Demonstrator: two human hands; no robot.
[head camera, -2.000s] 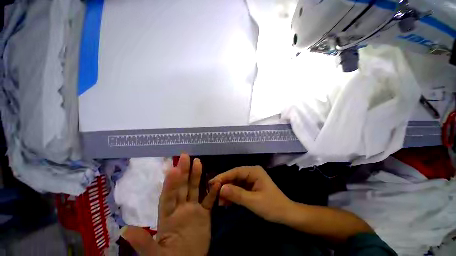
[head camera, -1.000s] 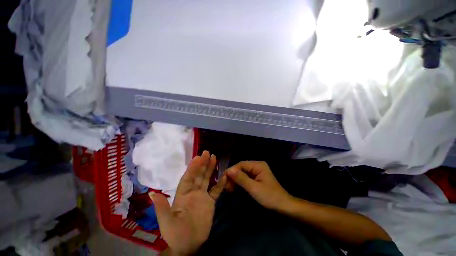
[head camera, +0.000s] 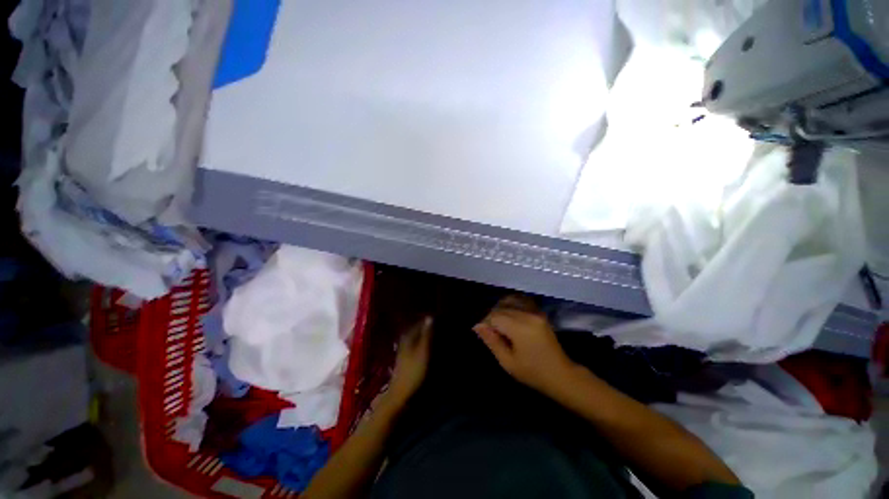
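My left hand (head camera: 413, 359) is below the table's front edge, blurred and seen edge-on; I cannot tell whether its fingers hold anything. My right hand (head camera: 519, 336) is to its right, close under the table edge, with fingers bent and no object visible in them. The two hands are apart. A white garment piece (head camera: 755, 263) lies bunched under the sewing machine head (head camera: 799, 78) and hangs over the table's front edge. Bright machine light washes out the needle area.
A cut-piece bundle (head camera: 122, 146) hangs at the left table edge beside blue tape (head camera: 246, 44). A red plastic basket (head camera: 173, 341) below holds white and blue cloth. Thread snips (head camera: 870, 286) lie at the right. Loose white cloth (head camera: 780, 439) lies at lower right.
My hands have separated; before, my right fingers touched a finger of my open left hand. My left palm has turned away. The view has shifted, showing more of the basket.
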